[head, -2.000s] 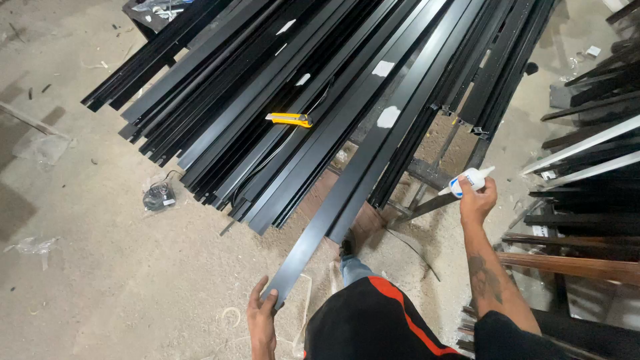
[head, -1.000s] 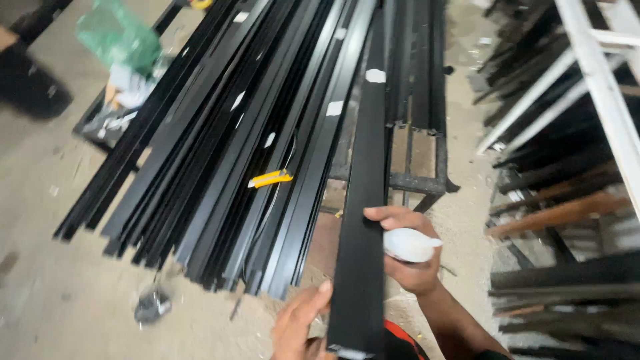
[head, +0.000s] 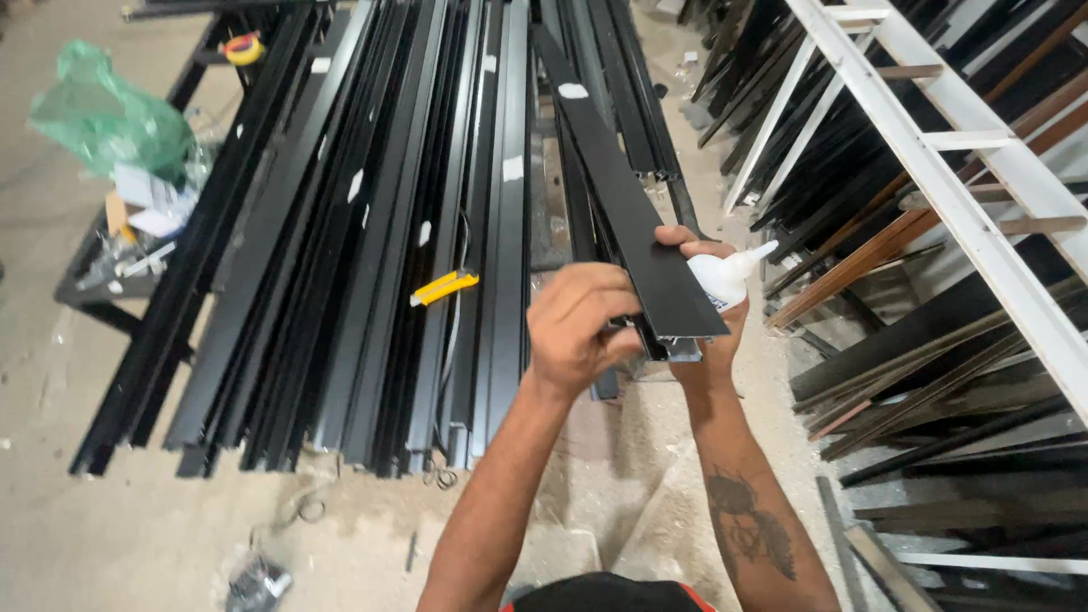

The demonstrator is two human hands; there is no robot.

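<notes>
A black metal profile [head: 625, 204] with a white label is raised at its near end, where its hollow cross-section shows. My left hand [head: 582, 323] is at the left edge of that end, thumb and fingers bent around it; part of the grip is hidden. My right hand [head: 714, 297] supports the profile from the right and also holds a white squeeze bottle [head: 721, 279] with a pointed nozzle facing up and right. A yellow snap-off utility knife [head: 444, 287] lies on the other black profiles [head: 340, 255] to the left.
A dark metal stand [head: 102, 297] supports the profiles. At left are a green plastic bag [head: 115, 119], scraps and rolls of tape [head: 244, 49]. A white ladder [head: 952, 161] leans over stacked bars [head: 918, 348] at right. A small dark bundle [head: 259, 585] lies on the floor.
My right hand, with the bottle, has come from off to the right to the profile. Its near end is now raised with the cut section showing. The view has shifted.
</notes>
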